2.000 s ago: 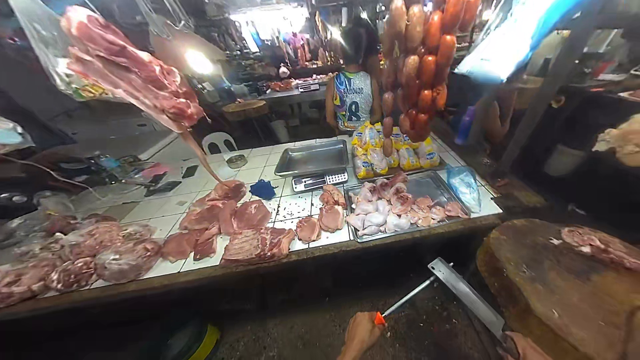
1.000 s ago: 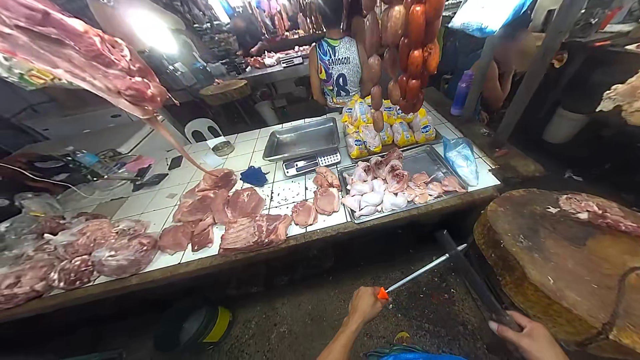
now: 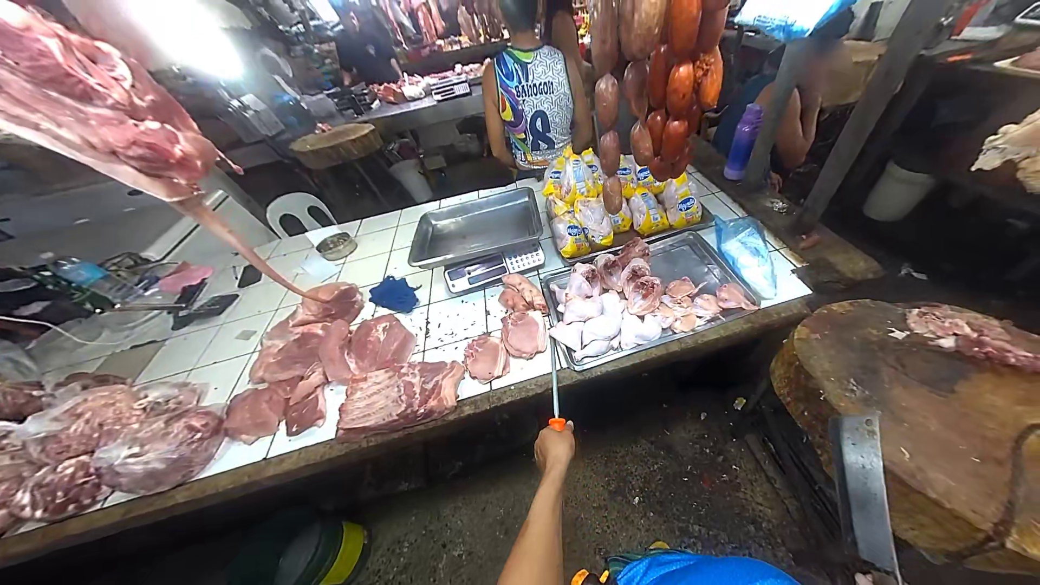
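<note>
My left hand (image 3: 555,447) is closed around the orange-guarded handle of a sharpening steel (image 3: 555,386), whose rod points away toward the counter between pork cuts and a metal tray. At the bottom right stands a cleaver (image 3: 868,487), its blade upright in front of the round wooden chopping block. Only a sliver of my right hand (image 3: 871,578) shows at the bottom edge, at the cleaver's lower end; its grip is mostly hidden. The steel and the blade are well apart. Scraps of meat (image 3: 967,331) lie on the chopping block (image 3: 821,366).
The tiled counter (image 3: 366,266) bears pork cuts (image 3: 398,398), a scale (image 3: 496,268), an empty tray (image 3: 479,227) and a tray of chicken pieces (image 3: 682,252). Meat (image 3: 97,97) and sausages (image 3: 678,81) hang above. A person (image 3: 536,97) stands behind. A bucket (image 3: 325,552) is low left.
The steel and cleaver, crossed or close together one second ago, are now apart. My left hand has swung the steel to point forward; my right hand has mostly left the view at the bottom.
</note>
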